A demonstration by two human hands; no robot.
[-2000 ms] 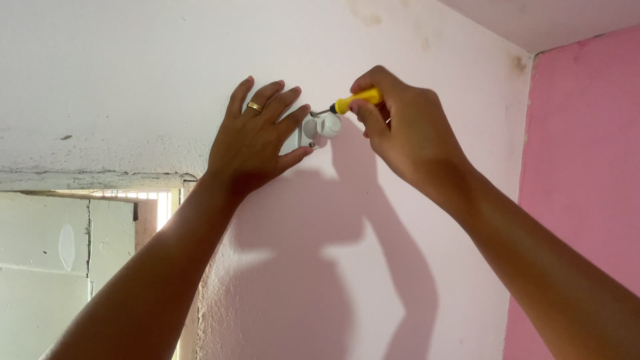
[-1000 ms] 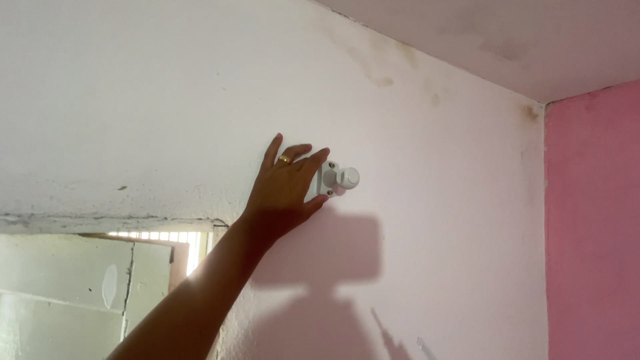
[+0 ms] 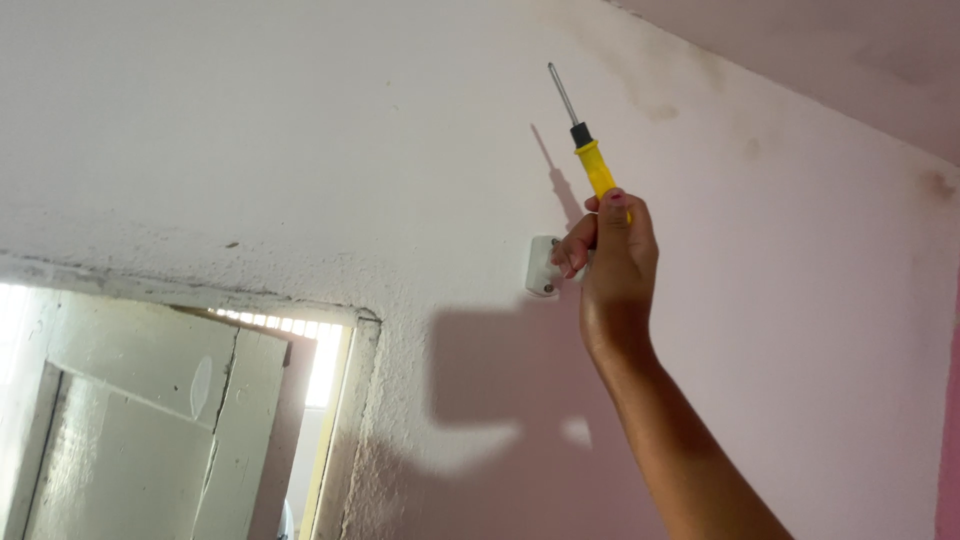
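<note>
In the head view my right hand [image 3: 616, 255] holds a yellow-handled screwdriver [image 3: 598, 171] between thumb and fingers, its metal shaft pointing up and slightly left. Behind the hand, a white plastic wall fixture [image 3: 538, 266] sits against the pale wall, with a screw [image 3: 548, 288] at its lower edge and another near its top. My fingers cover the right part of the fixture; whether they touch it I cannot tell. My left hand is out of the frame.
At lower left stands a pale green wooden door [image 3: 135, 420] within a rough door frame [image 3: 364, 390]. The ceiling [image 3: 840, 60] slopes across the upper right, above stained wall paint. A pink wall [image 3: 949, 450] shows at the right edge.
My left hand, at the fixture in both earlier frames, has left the view. My right hand, out of view one second ago, is back with the screwdriver, which has turned from sideways at the fixture to upward.
</note>
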